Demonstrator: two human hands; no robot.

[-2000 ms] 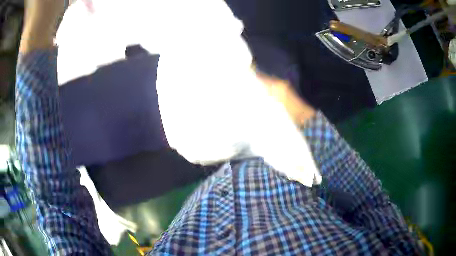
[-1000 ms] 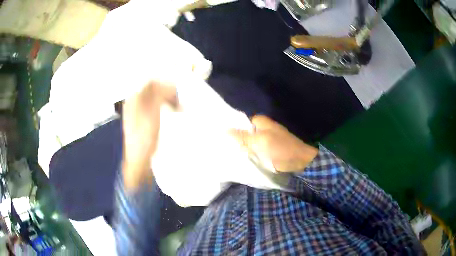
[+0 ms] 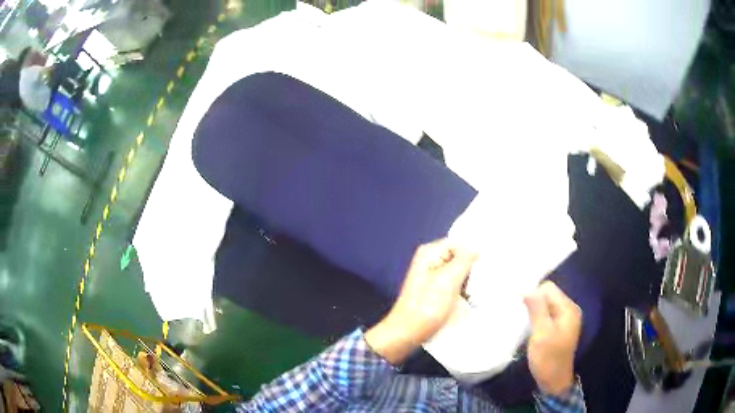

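The overexposed white garment (image 3: 516, 169) lies around the far side of the navy sleeve board (image 3: 322, 169), with one end hanging at the left. Its near part lies at the right end of the board, between my hands. My left hand (image 3: 431, 294) grips the cloth near the board's right end, fingers curled in. My right hand (image 3: 554, 327) grips the cloth's right edge, fingers curled. The steam iron (image 3: 653, 347) rests at the lower right on the pale iron rest cloth (image 3: 699, 339), out of my hands. The dark table cover (image 3: 282, 282) lies below the board.
The silver iron rest (image 3: 687, 277) and a white tape roll (image 3: 699, 233) are at the right edge. A yellow-framed basket (image 3: 153, 394) stands on the green floor at lower left. A person (image 3: 36, 85) is far off at upper left, near a blue item.
The view has swung left, showing the whole board and floor. My left hand has moved from over the garment to its near part. The iron appears farther right and lower.
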